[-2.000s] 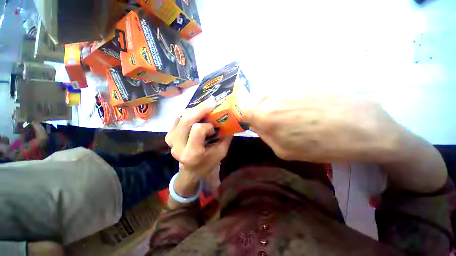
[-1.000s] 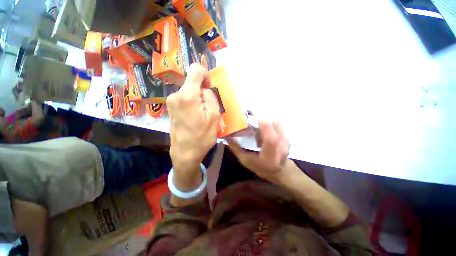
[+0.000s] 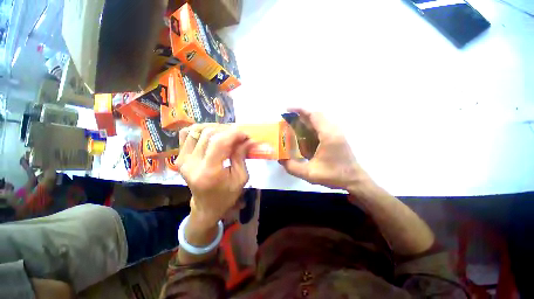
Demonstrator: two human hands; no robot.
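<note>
An orange retail box [image 3: 266,140] is held level above the table's front edge, one end pointing right. My left hand [image 3: 214,160], with a ring and a pale bangle at the wrist, grips the box's left part. My right hand [image 3: 328,152] is at the box's right end, thumb below and fingers above, around a dark flap or opening there. Whether anything shows inside the box cannot be told.
Orange and black retail boxes [image 3: 190,96] are stacked at the left, with orange coiled cables [image 3: 132,159] by the table edge. An open brown carton [image 3: 126,47] stands behind. A black smartphone [image 3: 454,20] lies at the back right. A person's leg [image 3: 70,245] is at lower left.
The box has turned from tilted to level, its end now facing right. My right hand has moved up around that end. My left hand has shifted down and a little left.
</note>
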